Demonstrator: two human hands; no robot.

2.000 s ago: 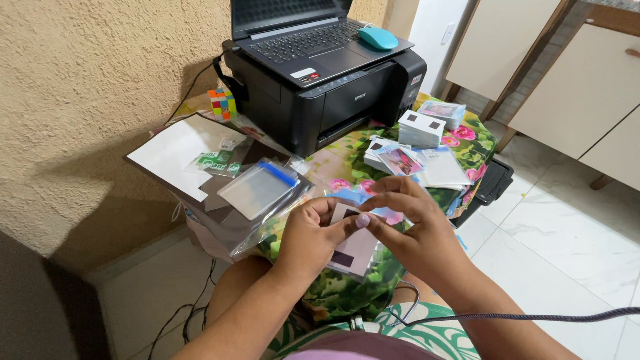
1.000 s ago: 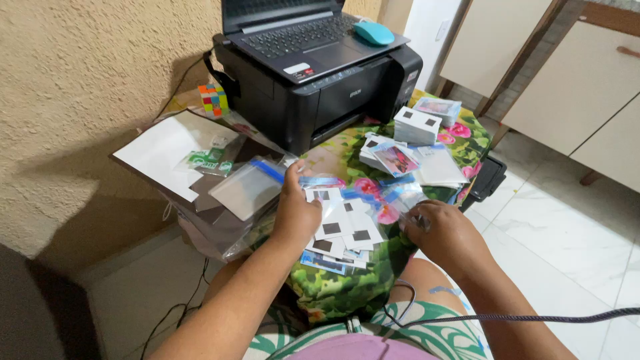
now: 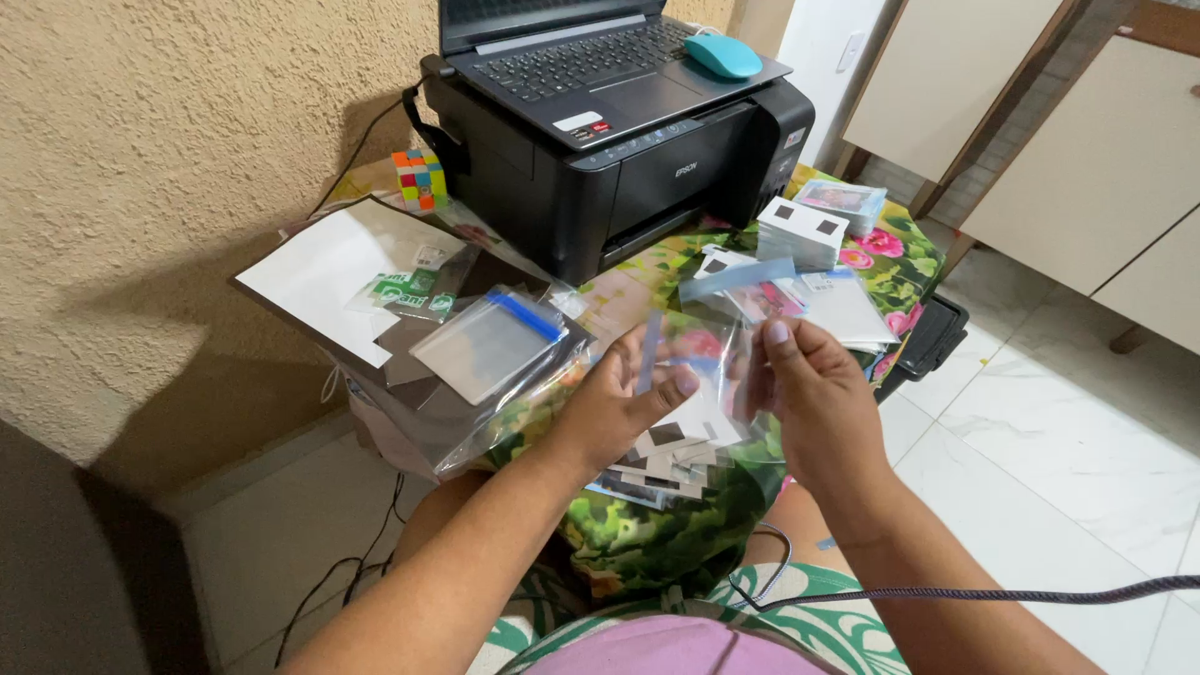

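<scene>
A clear plastic sleeve (image 3: 708,352) with a bluish strip is stretched between my two hands. My left hand (image 3: 623,403) pinches its left side, and my right hand (image 3: 820,403) grips its right side between thumb and fingers. Under the sleeve lie several white cards with dark squares (image 3: 656,464), partly hidden by it and by my left hand. Farther back on the right stands a stack of white cards (image 3: 802,230), with a picture card (image 3: 773,300) and white sleeved sheets (image 3: 844,309) in front. A stack of clear sleeves with a blue strip (image 3: 492,347) lies left of my hands.
A black Epson printer (image 3: 684,173) carries an open laptop (image 3: 600,80) and a teal mouse (image 3: 724,56). The puzzle cube (image 3: 419,180), white paper (image 3: 314,272) and green-printed packaging (image 3: 408,291) are at left. A cord (image 3: 984,594) crosses my right forearm.
Two seconds ago both hands held a white card with a dark square. One second ago they were apart above the loose cards; now they hold a clear sleeve between them.
</scene>
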